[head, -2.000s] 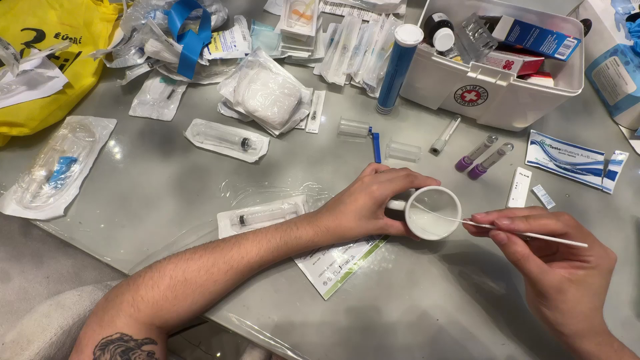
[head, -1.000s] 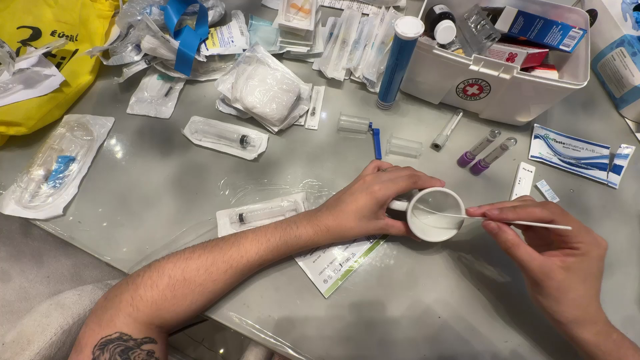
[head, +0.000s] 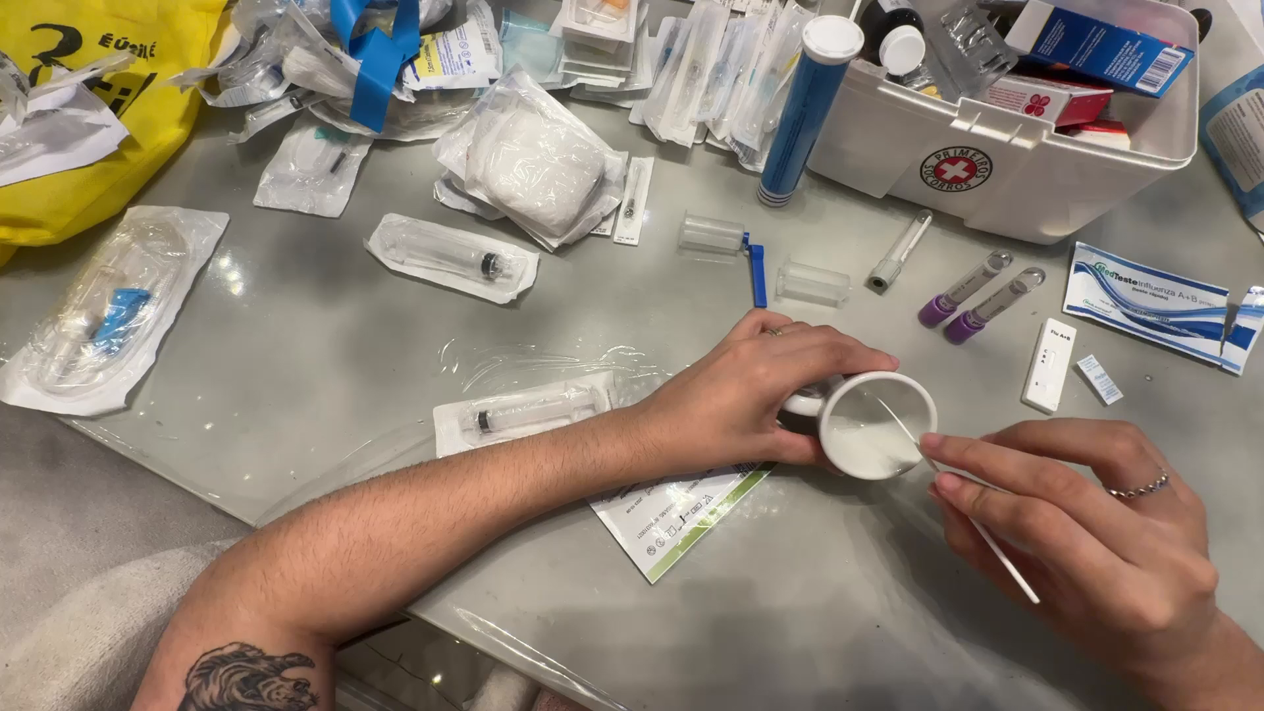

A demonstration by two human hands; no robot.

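Note:
A white cup (head: 878, 426) with a handle is tilted so its opening faces me, and pale whitish material shows inside. My left hand (head: 773, 385) grips it by the handle side. Between the thumb and fingers of my right hand (head: 1076, 523) is a thin white stick (head: 999, 559), whose far end reaches into the cup. Under my left forearm lie a packaged syringe (head: 533, 410) and a printed packet with a green edge (head: 681, 513). Beyond the right hand lie a white test cassette (head: 1049, 365) and a small white sachet (head: 1099, 380).
A white first-aid box (head: 997, 168) stands at the back right, beside a blue tube (head: 805, 114). Purple-capped sample tubes (head: 993, 304), a torn test pouch (head: 1150, 301), clear plastic holders (head: 812, 283), wrapped gauze (head: 538, 168) and another packaged syringe (head: 454, 257) lie on the table (head: 296, 365).
My right hand has shifted the stick to a steeper slant, its outer end now pointing down toward me. The left hand keeps hold of the cup.

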